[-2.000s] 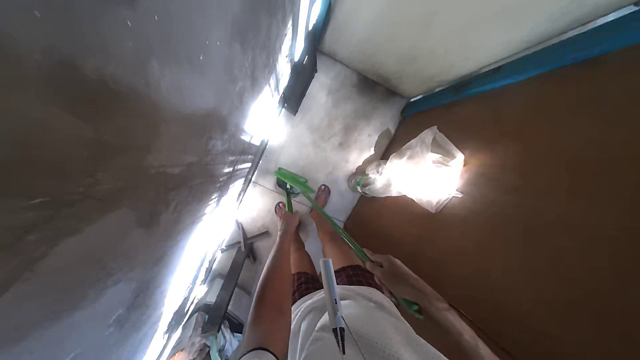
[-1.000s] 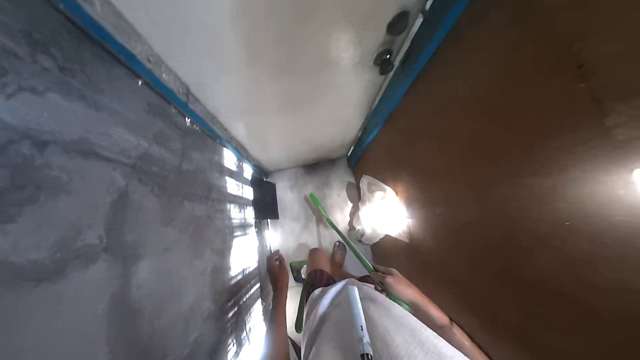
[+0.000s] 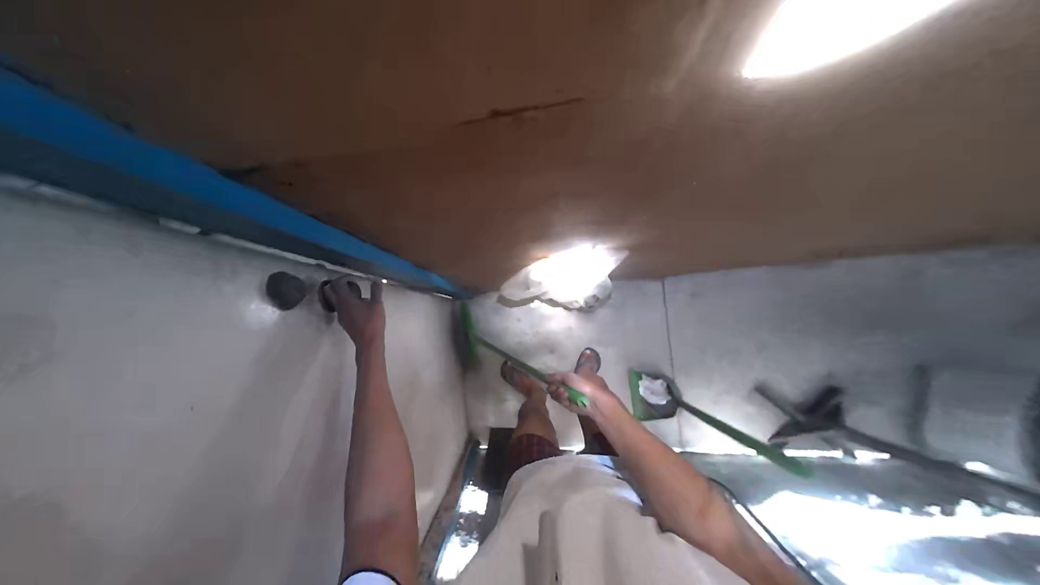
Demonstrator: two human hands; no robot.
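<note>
My left hand (image 3: 357,310) is at the pale door, its fingers around a dark round knob (image 3: 331,296); a second dark round knob (image 3: 285,290) is beside it. My right hand (image 3: 578,388) grips the handle of a green broom (image 3: 513,359), whose head touches or nearly touches the foot of the door. A green-rimmed long-handled dustpan (image 3: 655,396) stands on the floor to the right of my feet, with whitish material in it and no hand on it. Its green handle slants to the lower right.
A white plastic bag (image 3: 561,280), brightly lit, lies on the floor by the brown wall (image 3: 406,187). A blue frame (image 3: 203,191) borders the door. A dark stand with a long bar (image 3: 812,418) is at the right, beside bright openings along the lower right.
My left hand held the dustpan's handle two seconds ago; it has let go and is now at the knob. My right hand keeps hold of the broom. The view has turned strongly.
</note>
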